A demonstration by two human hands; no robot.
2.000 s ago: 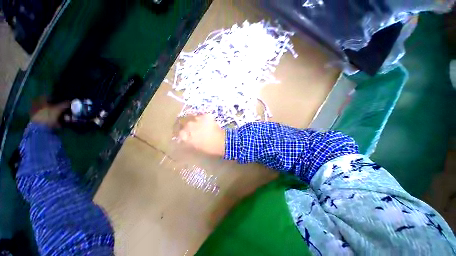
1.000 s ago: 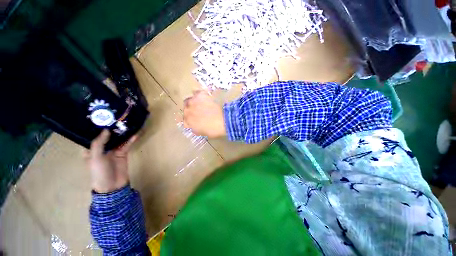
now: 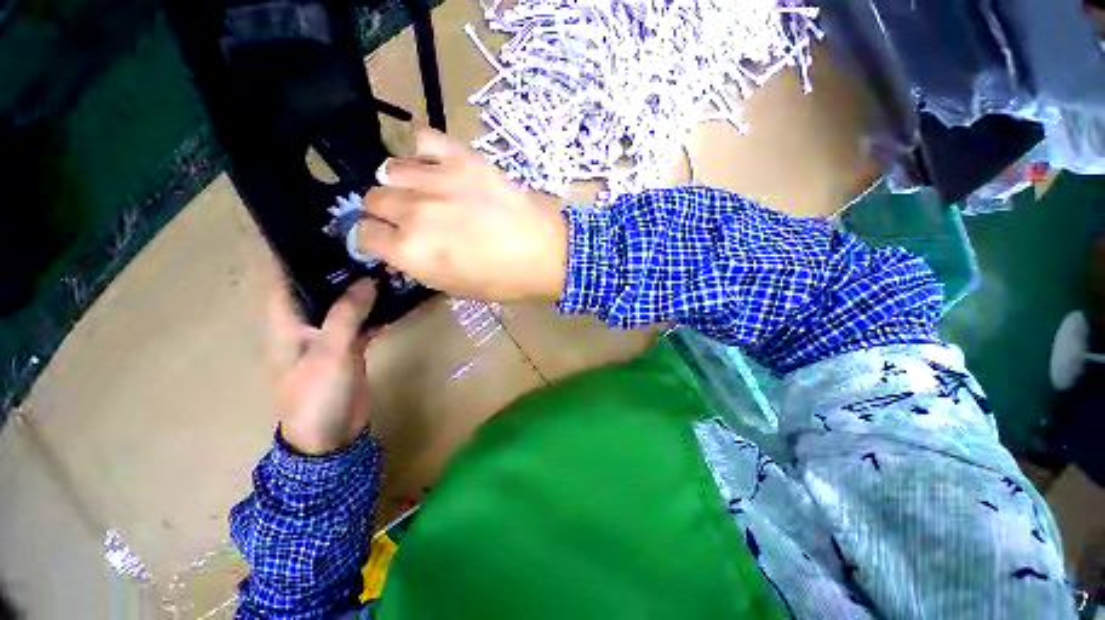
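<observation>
A black plastic housing [image 3: 273, 109] lies over the left part of the cardboard, with openings in it. My left hand [image 3: 321, 369] grips its near end, thumb on top and fingers at the edge. A white gear [image 3: 351, 224] sits in the housing near that end. My right hand [image 3: 467, 224] is over the housing beside the gear, fingers bent together with the fingertips at the gear. Something small and white shows at its fingertips; whether it is a rod I cannot tell. Small shiny slivers [image 3: 476, 321] lie in a short row on the cardboard.
A large heap of white rods [image 3: 630, 85] lies on the far part of the cardboard [image 3: 158, 351]. A dark bin with clear film [image 3: 969, 109] and a teal-green crate [image 3: 915, 236] are at the right. The green belt's dark edge runs at the left. A yellow patch [image 3: 378, 567] shows near the front.
The housing came from the left onto the cardboard with my left hand, and has turned and shifted right. My right hand left the area by the slivers and moved left onto the housing.
</observation>
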